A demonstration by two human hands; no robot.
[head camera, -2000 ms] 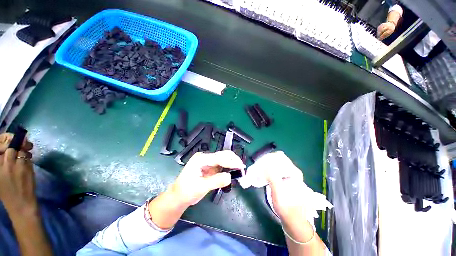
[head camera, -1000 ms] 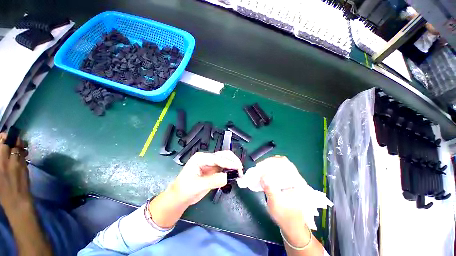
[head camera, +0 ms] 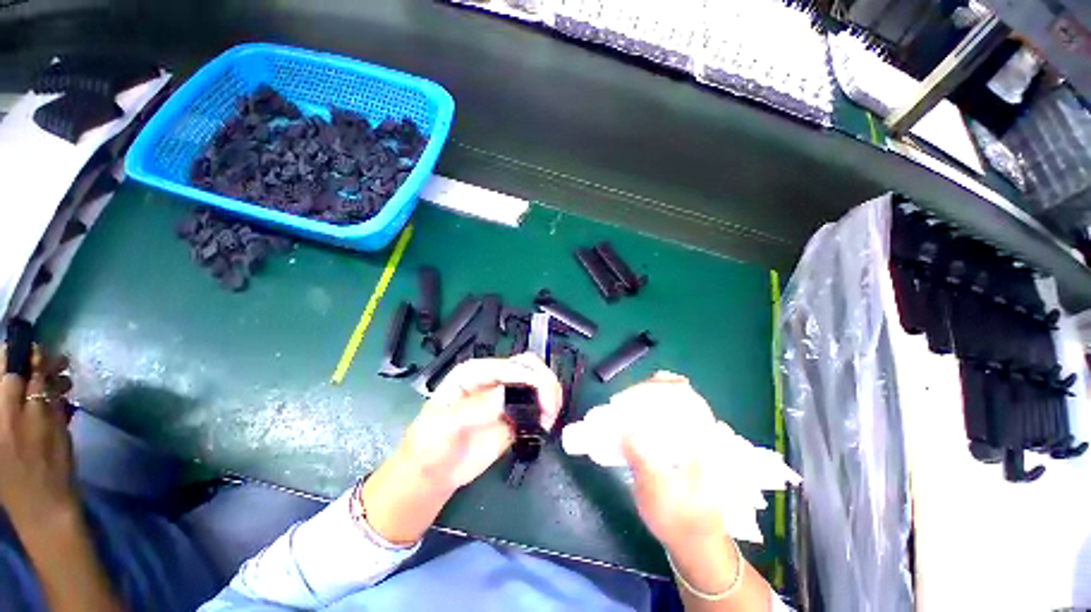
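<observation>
My left hand (head camera: 461, 412) is closed on a small black part (head camera: 523, 414), whose dark end faces up between thumb and fingers. My right hand (head camera: 676, 478) is just to the right, holding a crumpled white cloth (head camera: 748, 476) and what looks like a white dispensing bottle (head camera: 604, 433); overexposure blurs the two together. The bottle's tip is a little apart from the black part. A loose pile of black plastic bars (head camera: 455, 337) lies on the green bench beyond my hands, partly hidden by my left hand.
A blue basket (head camera: 413, 197) of small black pieces stands at the back left, with more pieces (head camera: 227, 249) spilled before it. A plastic-wrapped stack (head camera: 837, 407) with rows of black bars (head camera: 1017, 412) is at right. Another person's hand (head camera: 36, 418) holds a black part at far left.
My left hand has turned, so the black part shows more, and has moved slightly left. A gap has opened between the part and my right hand.
</observation>
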